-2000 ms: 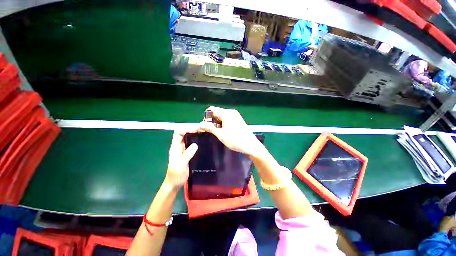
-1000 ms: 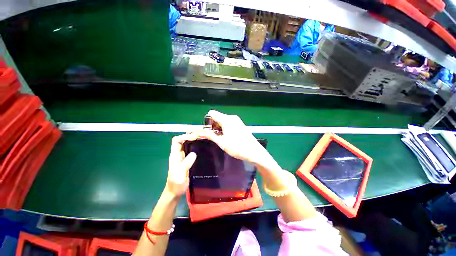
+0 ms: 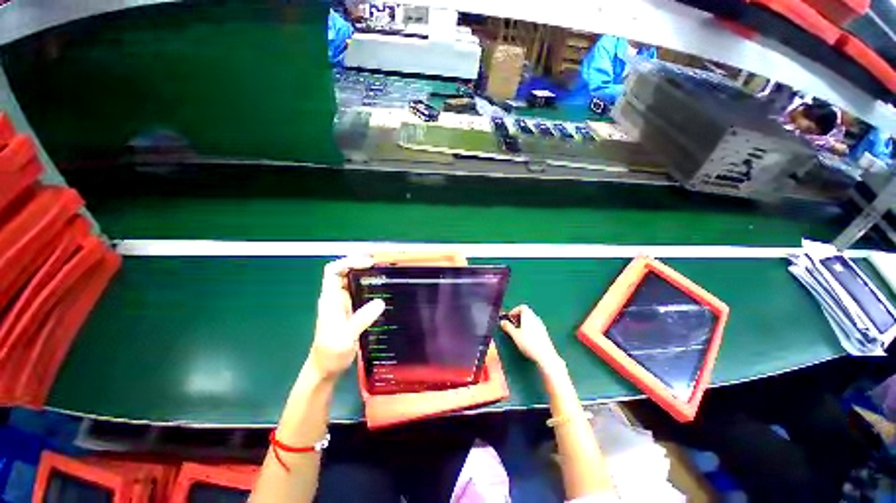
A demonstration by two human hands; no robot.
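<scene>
A black tablet [image 3: 428,329] is tilted up out of its red-orange foam tray [image 3: 432,405]. Its screen is black with green and white text lines at the left. My left hand [image 3: 339,319] grips the tablet's upper left edge, with the thumb on the screen border. My right hand [image 3: 529,334] is at the tablet's right edge, its fingertips pinching a small dark item [image 3: 509,319]. I cannot tell if that item touches the tablet.
A second tablet [image 3: 660,332] lies in a red frame [image 3: 601,339] at right. Flat sheets or panels [image 3: 835,295] lie at far right. Red trays [image 3: 49,275] are stacked at left; more lie below the bench edge. A person in blue [image 3: 606,69] is behind the far bench.
My right hand has moved from the tablet's top edge down to its right edge. The screen now shows a list of text lines. My left hand still holds the left edge.
</scene>
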